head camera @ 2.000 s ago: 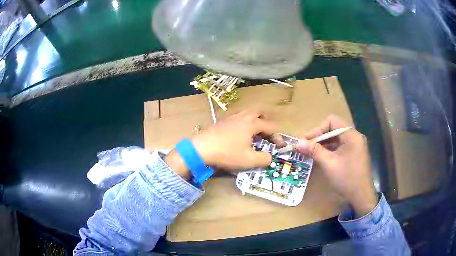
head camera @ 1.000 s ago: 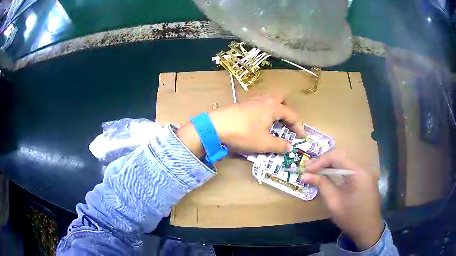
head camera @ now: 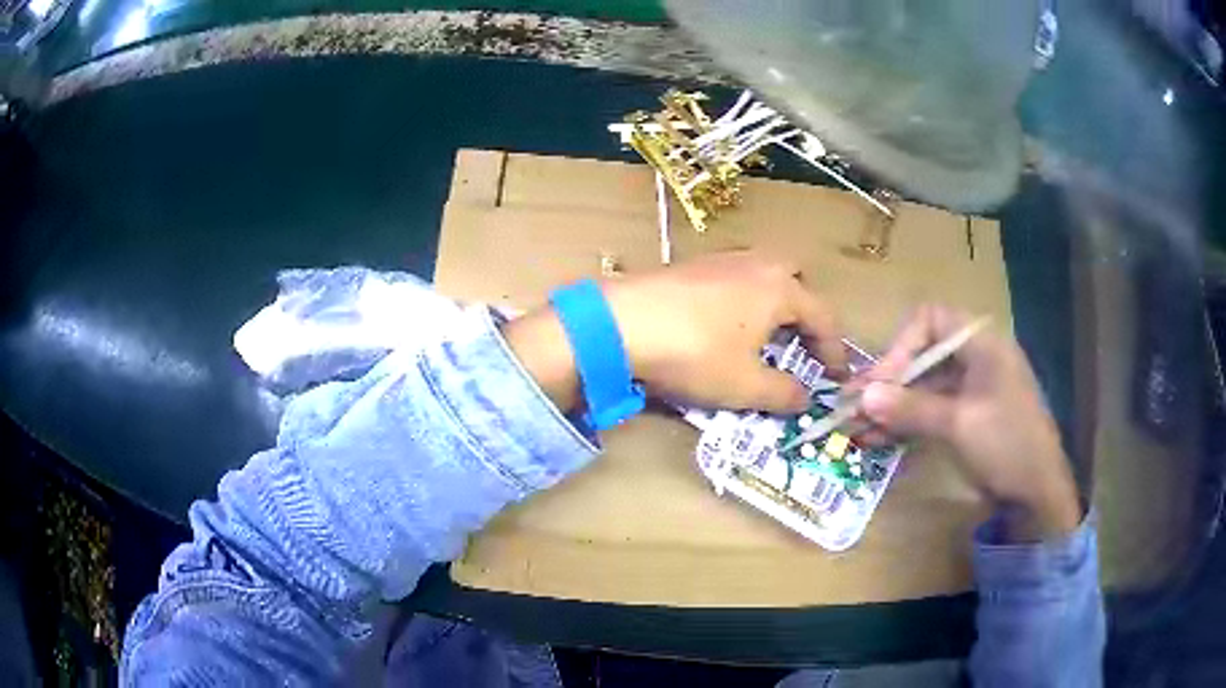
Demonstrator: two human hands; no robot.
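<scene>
The open white power strip housing [head camera: 760, 464] lies on the brown cardboard sheet [head camera: 605, 558]. A green circuit board [head camera: 823, 464] with small parts and a brass strip [head camera: 777, 492] are inside it. My left hand [head camera: 713, 329], with a blue wristband, lies over the housing's upper left side, thumb and fingers at its inner parts; what the fingertips touch is partly hidden. My right hand [head camera: 961, 397] holds a slim pale pointed stick [head camera: 928, 360] like a pen, its tip over the board inside the housing.
Brass contact strips with white leads [head camera: 699, 155] are heaped at the cardboard's top edge. One brass strip [head camera: 877, 229] lies to their right. A plastic-bagged bundle [head camera: 330, 323] is left of the cardboard. A clear hood [head camera: 887, 81] hangs above. A cardboard tray [head camera: 1129, 403] is at the right.
The view has shifted, so the bench shows higher and further right. My right hand has tilted the stick more upright, its tip lower left over the board. My left hand stays at the housing.
</scene>
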